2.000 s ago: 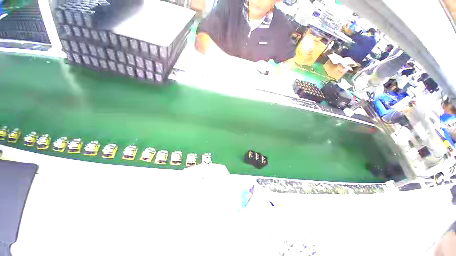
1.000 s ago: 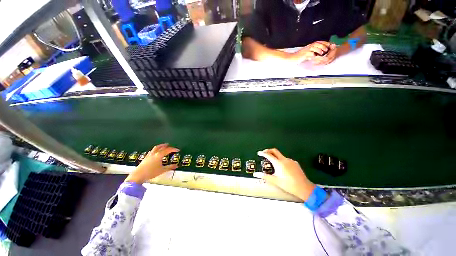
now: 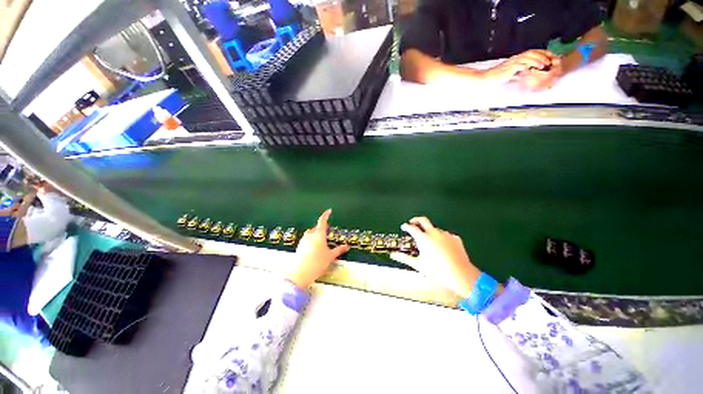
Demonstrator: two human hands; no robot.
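Note:
A row of small gold-edged circuit board modules lies on the near side of the green belt between my two hands, packed close together. My left hand has its thumb and fingers around the row's left end. My right hand, with a blue wrist strap, has its thumb and fingers around the right end module. My fingers partly hide the end modules. More modules stand spaced out on the belt left of my left hand. A black housing with three pale marks lies on the belt to the right.
The cream belt edge rail runs below my hands. A dark board and a black compartment tray are at left. A tall stack of black trays stands across the belt. A person in a dark shirt sits opposite, hands together.
My left hand has moved right along the row, toward my right hand. The modules between my hands are now closer together. The view has shifted left, showing more of the left tray and board.

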